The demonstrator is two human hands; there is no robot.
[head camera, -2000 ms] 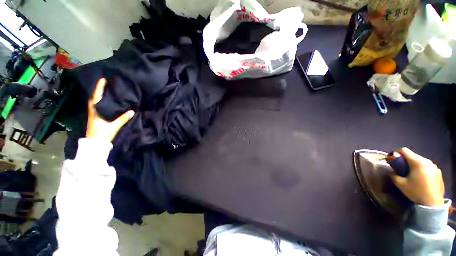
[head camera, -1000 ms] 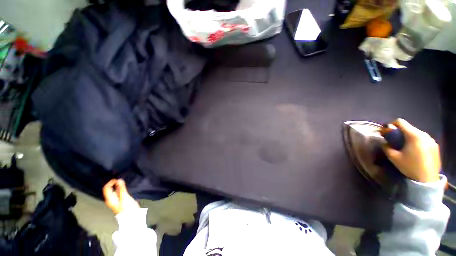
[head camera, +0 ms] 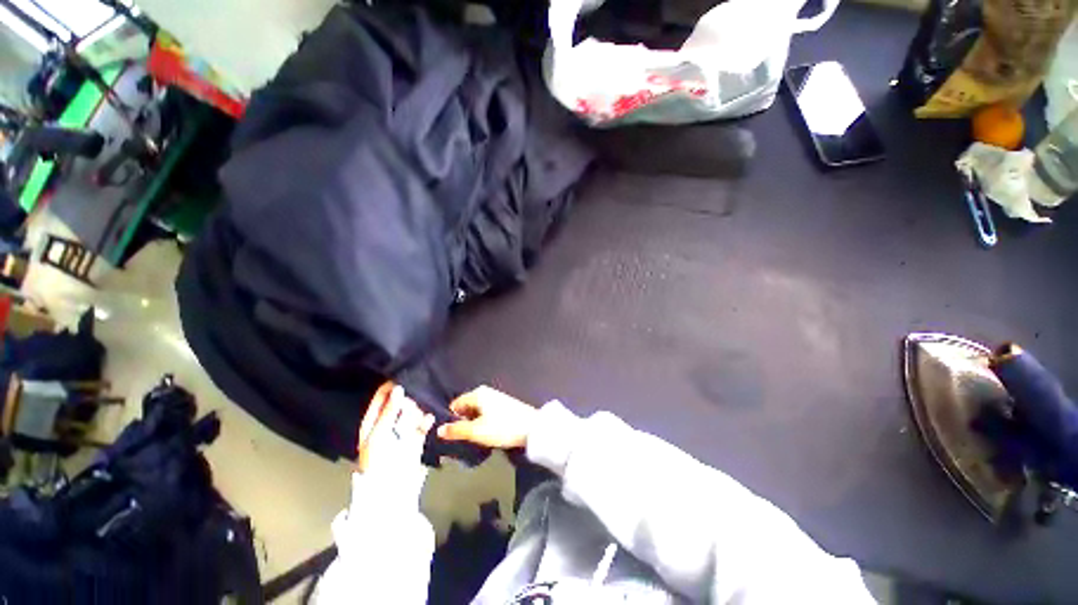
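A large crumpled navy-black garment pile [head camera: 343, 213] lies on the left part of the dark pressing table and hangs over its front edge. My left hand [head camera: 394, 428] is at the pile's lower edge, fingers closed on the dark cloth. My right hand [head camera: 491, 420] is just to its right and pinches the same cloth edge between thumb and fingers. The steam iron [head camera: 963, 414] stands on the table at the far right with no hand on it; its dark wrapped handle is partly cut by the picture's edge.
The pressing table [head camera: 733, 307] holds a white plastic bag [head camera: 674, 83], a dark blunt pad [head camera: 680, 150], a smartphone [head camera: 835, 115], an orange fruit [head camera: 998, 125], a crumpled tissue [head camera: 1008, 180], a small cutter [head camera: 979, 213], a snack packet [head camera: 1005, 59] and a clear bottle [head camera: 1056, 163]. Dark garments [head camera: 118, 508] lie lower left.
My right hand has let go of the iron and moved left to the cloth edge beside my left hand. The iron stays on the table. The view has shifted left.
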